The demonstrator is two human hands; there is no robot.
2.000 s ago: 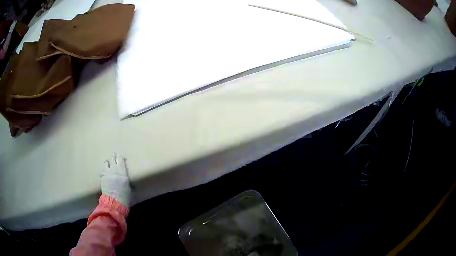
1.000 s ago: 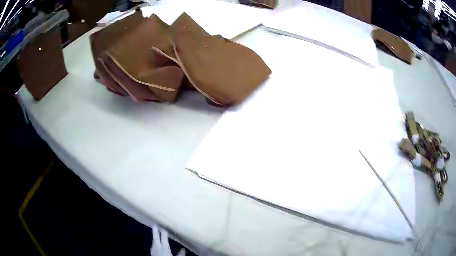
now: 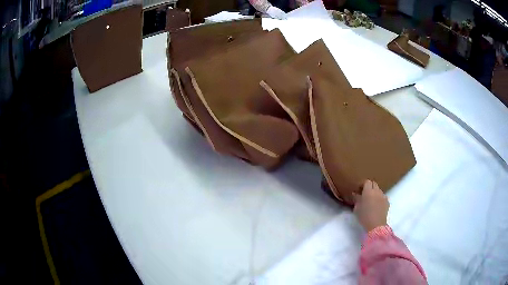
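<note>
Several brown bag bodies (image 3: 239,83) with lighter tan edge lines lie slumped and overlapping on the white-covered table. The nearest bag body (image 3: 365,139) is at the right end of the pile, with a small metal dot near its top edge. My right hand (image 3: 371,206) is bare and pinches the lower edge of this bag. My left hand is not in view.
One brown bag (image 3: 108,47) stands at the table's far left corner. White paper (image 3: 356,55) lies behind the pile, near another person's gloved hand (image 3: 276,12). A paper stack (image 3: 473,106) lies at right. Yellow-lined dark floor (image 3: 61,222) is at left.
The view has turned left and moved closer to the bag pile. My right hand has come into view and taken hold of the nearest bag. My gloved left hand has left the picture.
</note>
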